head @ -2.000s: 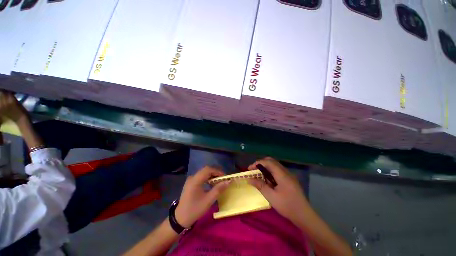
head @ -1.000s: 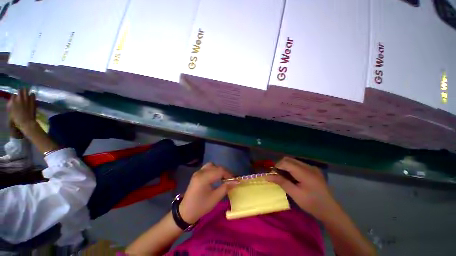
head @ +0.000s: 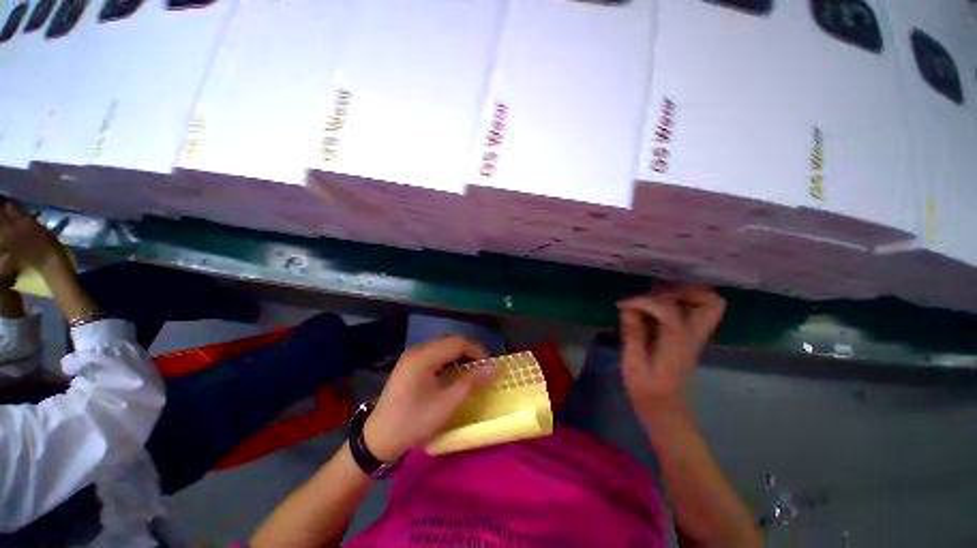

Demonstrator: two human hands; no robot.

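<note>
The yellow sticker sheet (head: 498, 398) is curled, with rows of small round marks along its upper right part. My left hand (head: 426, 396) holds it by its left side above my lap. My right hand (head: 670, 348) is raised at the bench edge, close to the pinkish lower ends of the white smartwatch boxes (head: 568, 118). Its fingers are bent and blurred. Whether it touches a box or holds a thin tool cannot be told.
The green bench with a shiny edge (head: 396, 284) runs under the stacked boxes. A person in white sleeves (head: 80, 428) sits at the left, holding something yellow. A red stool (head: 284, 428) shows beneath that person. The floor (head: 857, 460) is grey.
My right hand has left the sticker sheet and moved up and right to the box ends. The sheet is now in my left hand alone, with more of its dotted rows showing.
</note>
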